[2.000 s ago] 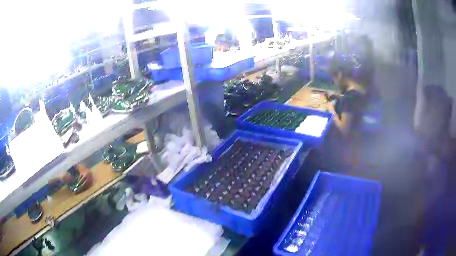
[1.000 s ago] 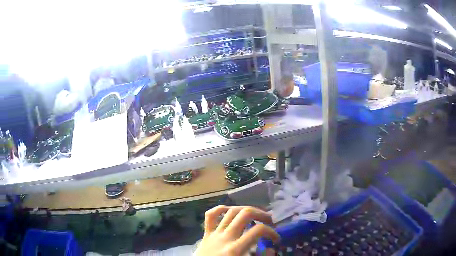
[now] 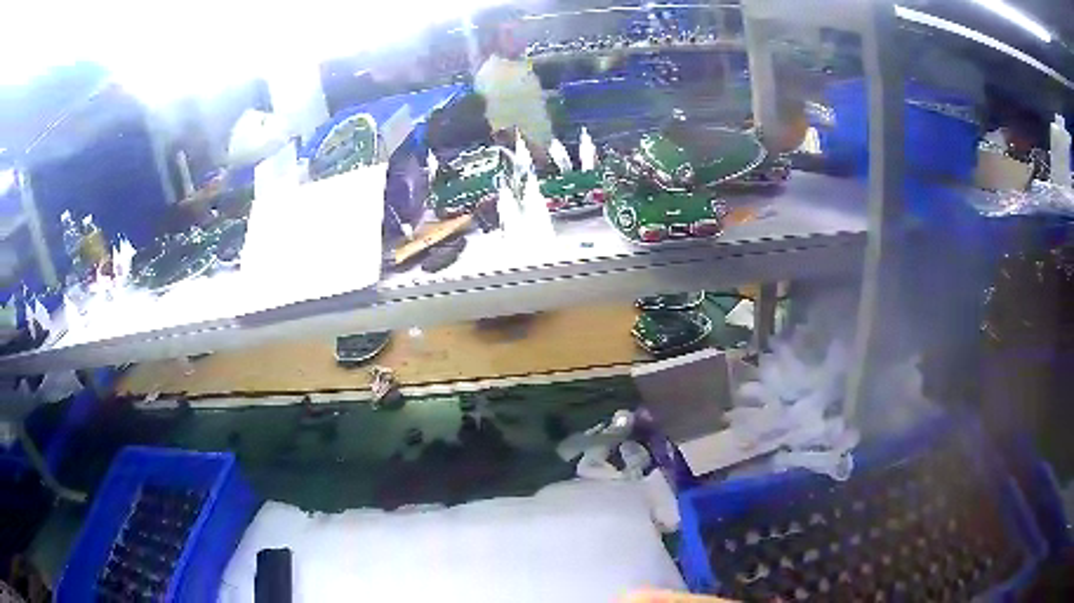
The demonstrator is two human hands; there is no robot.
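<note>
A skin-toned sliver of what looks like my left hand [image 3: 669, 597] is at the bottom edge, right of centre; its fingers and grip are cut off. My right hand is not in view. A flat white sheet [image 3: 471, 554] lies in front of me on the green surface [image 3: 412, 454]. A small black block [image 3: 273, 576] is on its left part. A blue tray [image 3: 695, 524] at the right holds rows of small dark parts [image 3: 842, 542]. Another blue tray [image 3: 218, 518] at the left holds rows of small dark parts [image 3: 151, 530].
A raised white shelf [image 3: 530, 277] bears green car bodies [image 3: 665, 212], white pointed bottles [image 3: 522, 206] and a white board [image 3: 316, 236]. Below it is a tan board [image 3: 518, 350] with car parts. White crumpled wrapping [image 3: 795, 395] is heaped by a post [image 3: 874, 236]. Small dark bits dot the green surface.
The view has swung left and down, bringing the sheet and left tray into fuller view. The hand with spread, bent fingers has dropped almost out of the picture.
</note>
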